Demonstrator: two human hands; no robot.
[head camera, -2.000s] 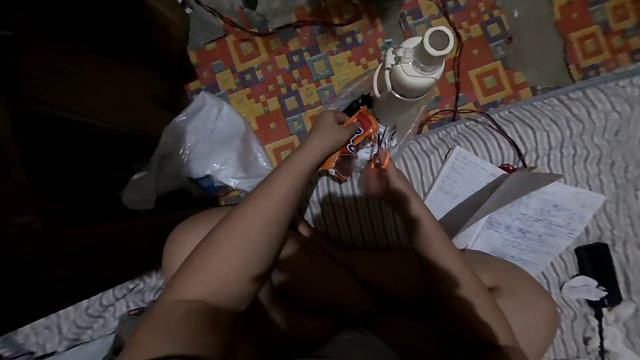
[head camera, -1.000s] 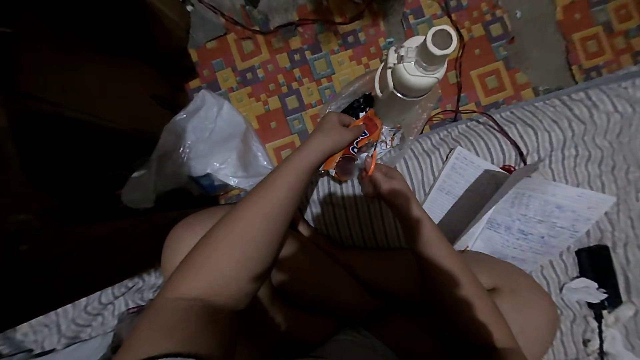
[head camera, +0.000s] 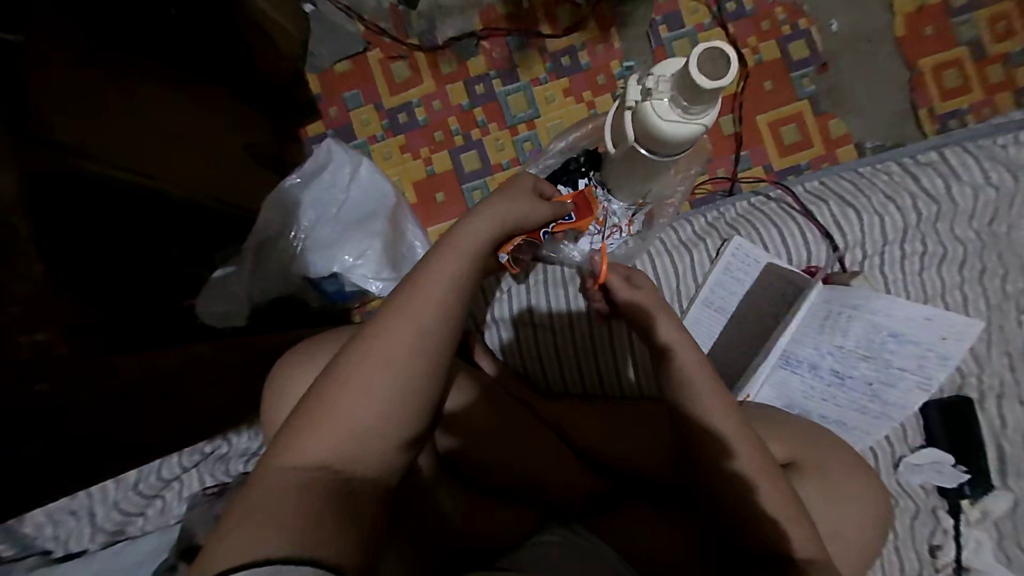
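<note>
My left hand (head camera: 524, 204) grips an orange snack wrapper (head camera: 582, 210) with dark printed lettering. Just right of and below it, my right hand (head camera: 622, 290) is closed on a narrow orange strip or handle (head camera: 602, 266); its exact kind is unclear. Between the hands lie a dark part of the wrapper and something glossy. Beneath and behind them a clear plastic bag (head camera: 668, 196) holds white printed scraps (head camera: 616, 224) and a black crumpled piece (head camera: 574, 170). A cream bottle with a carry loop (head camera: 672, 120) stands at the bag, just beyond my hands.
A white plastic bag (head camera: 352, 216) lies at the left. On the striped sheet (head camera: 896, 208) at the right are an open notebook with handwriting (head camera: 864, 352), a black device with a cord (head camera: 956, 448) and crumpled tissue (head camera: 932, 467). Dark cables (head camera: 740, 112) cross the patterned floor covering (head camera: 448, 120).
My right hand has shifted slightly down and away from the wrapper since the earliest frame. My left hand keeps hold of the wrapper. The notebook's raised page has turned over to the left.
</note>
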